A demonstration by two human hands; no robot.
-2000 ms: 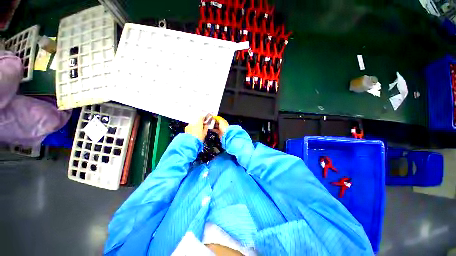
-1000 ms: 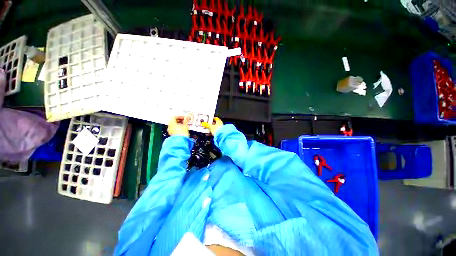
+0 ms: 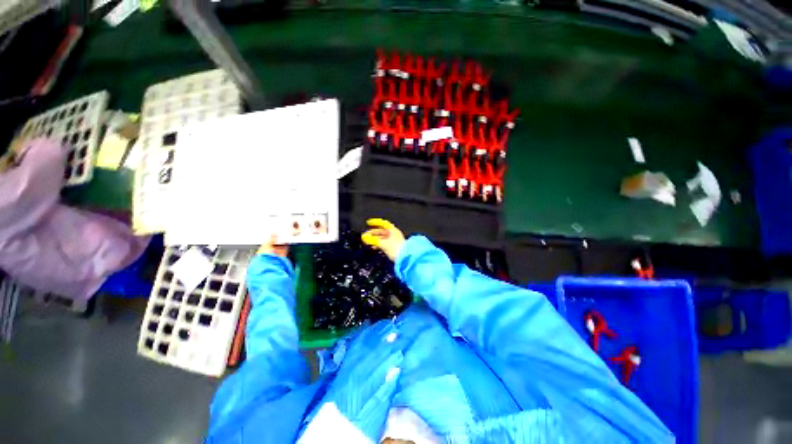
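The white blister tray [image 3: 252,178] lies before me at the left, with two parts in its near right corner pockets. My left hand [image 3: 273,248] is at the tray's near edge, fingers partly hidden by it, and holds that edge. My right hand [image 3: 382,236], with yellow finger cots, is right of the tray over the black parts, apart from the tray; nothing shows in it. The green crate [image 3: 306,299] full of shiny black parts [image 3: 356,282] sits below. The black compartment tray [image 3: 395,186] holds rows of upright red clamps [image 3: 438,108].
The blue bin [image 3: 647,299] at right holds loose red clamps [image 3: 599,328]. Other white trays [image 3: 195,299] are at left, near a person's pink sleeve [image 3: 61,217]. Crumpled scraps [image 3: 647,186] lie on the green bench. A second blue bin [image 3: 773,178] is at the right edge.
The white tray has shifted left relative to the clamp tray, uncovering the crate of black parts. My right hand has left the tray corner. The view has shifted, so the bench sits lower.
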